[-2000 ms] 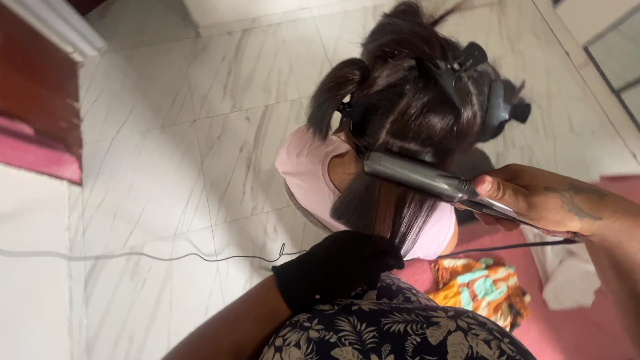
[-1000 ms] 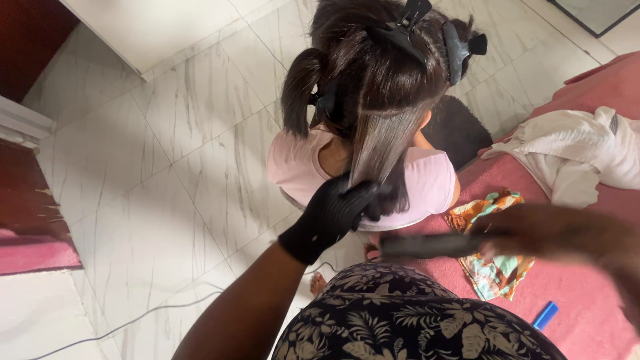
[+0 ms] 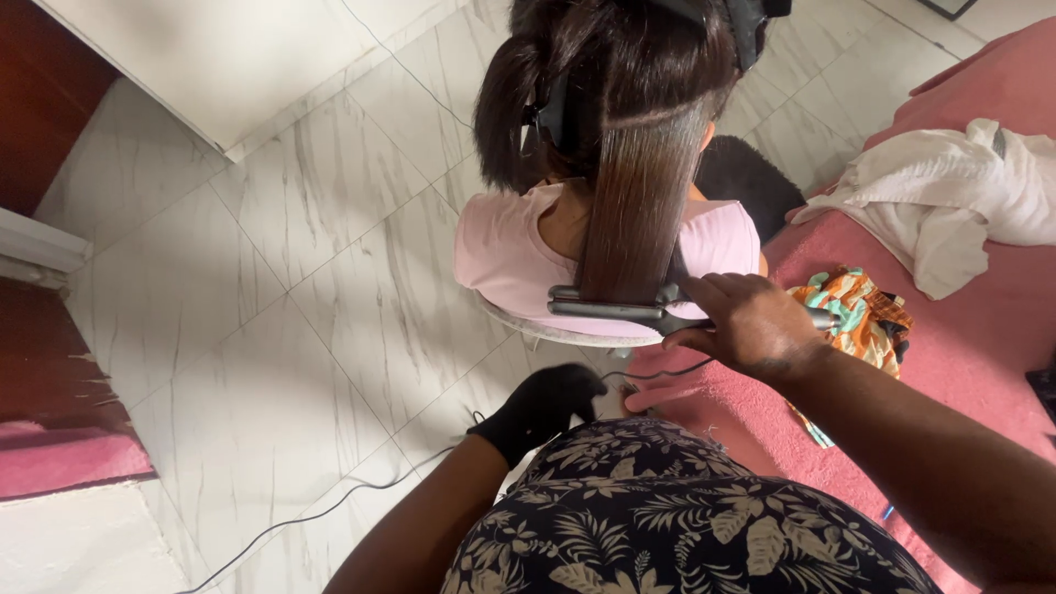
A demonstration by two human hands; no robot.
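Observation:
My right hand [image 3: 747, 322] grips a dark hair straightener [image 3: 610, 309], whose plates lie across the lower part of a flat, straight section of dark hair [image 3: 639, 206]. The hair belongs to a seated person in a pink top [image 3: 511, 239], seen from behind. Black clips [image 3: 747, 29] hold other sections up, and a gathered tail of hair [image 3: 511, 115] hangs at the left of the head. My left hand [image 3: 549, 404], in a black glove, is below and left of the straightener, fingers curled, touching no hair. Whether it holds anything cannot be told.
A power cord [image 3: 346, 495] runs over the marble-patterned floor tiles [image 3: 247, 388]. At the right, a pink towel-like cover [image 3: 973, 355] bears a white cloth [image 3: 932, 198] and an orange patterned cloth [image 3: 866, 318]. The seat's pale rim [image 3: 569, 334] shows behind the person.
My left hand has let go of the hair section and moved down, away from it. My right hand has brought the straightener from below the hair onto its lower part.

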